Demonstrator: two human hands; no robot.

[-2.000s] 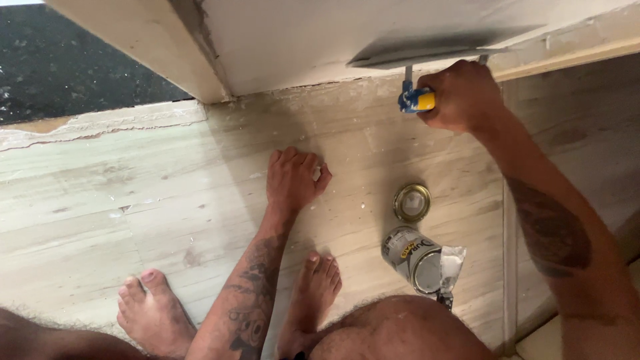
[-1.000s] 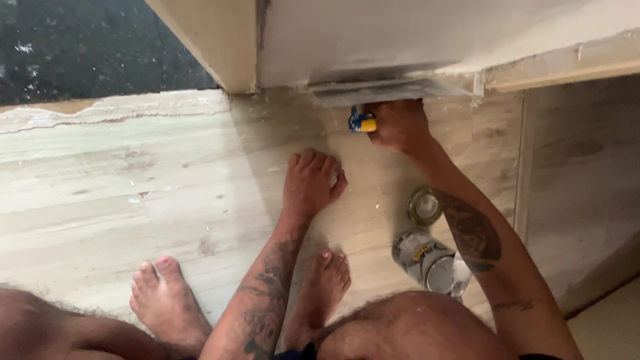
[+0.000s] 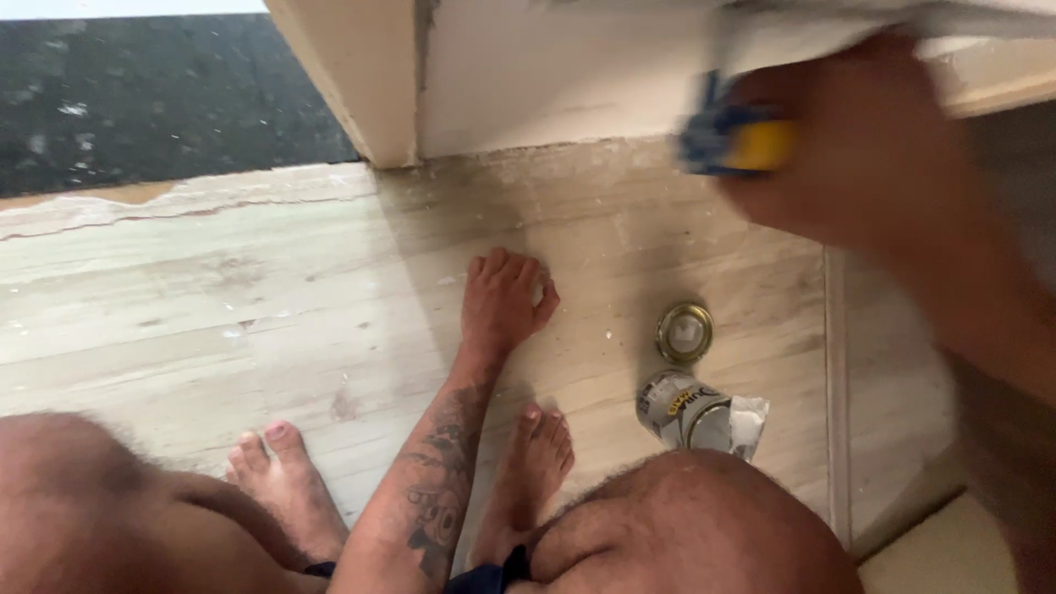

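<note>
My right hand [image 3: 850, 148], blurred, grips the blue and yellow handle of a wide finishing trowel [image 3: 742, 144] at the upper right. Its grey blade shows only as a smear at the top edge, by the pale wall panel [image 3: 561, 74]. My left hand [image 3: 505, 301] rests on the wood-look floor with curled fingers; a small pale bit shows between thumb and fingers, too unclear to name. Right of it lie a round metal lid [image 3: 685, 332] and a labelled metal can [image 3: 681, 404], with a whitish scrap [image 3: 749, 421] at the can's rim.
A door frame post [image 3: 371, 99] stands at the panel's left end. Beyond it are a dark speckled stone slab [image 3: 165, 99] and a rough filler edge [image 3: 190, 194]. My bare feet are on the floor, and a floor strip [image 3: 836, 396] runs along the right.
Since one second ago, my right hand and the trowel have moved up, away from the panel's bottom edge. Two seconds ago the blade was also higher on the panel. My left hand stays on the floor.
</note>
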